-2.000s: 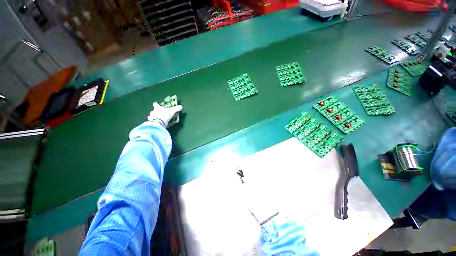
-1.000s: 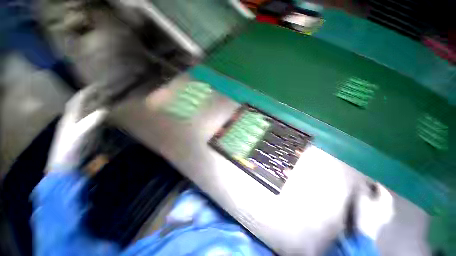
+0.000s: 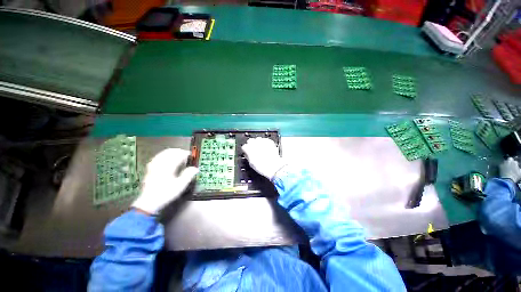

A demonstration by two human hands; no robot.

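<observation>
A black carrier (image 3: pixel 257 194) lies on the metal sheet in front of me, with a green PCB panel (image 3: pixel 217 162) in its left part. My left hand (image 3: pixel 165 179), in a white glove, is at the carrier's left edge, thumb and fingers apart around the edge and the panel's side; whether it grips is unclear. My right hand (image 3: pixel 264 157), also gloved, is over the carrier's right part with its fingers bent down. The fingertips touch or nearly touch the carrier, and what is under the palm is hidden.
Another green panel (image 3: pixel 116 169) lies left on the metal sheet (image 3: pixel 343 165). A black brush (image 3: pixel 423 183) lies at its right end. Spaced panels lie on the green conveyor (image 3: pixel 200 74). More panels and a small device (image 3: pixel 469 185) are at right, beside a coworker's sleeve (image 3: pixel 503 214).
The view has swung back from the blurred left side and centres on the carrier. My left hand has moved from the dark area at left to the carrier. My right hand is now over the carrier.
</observation>
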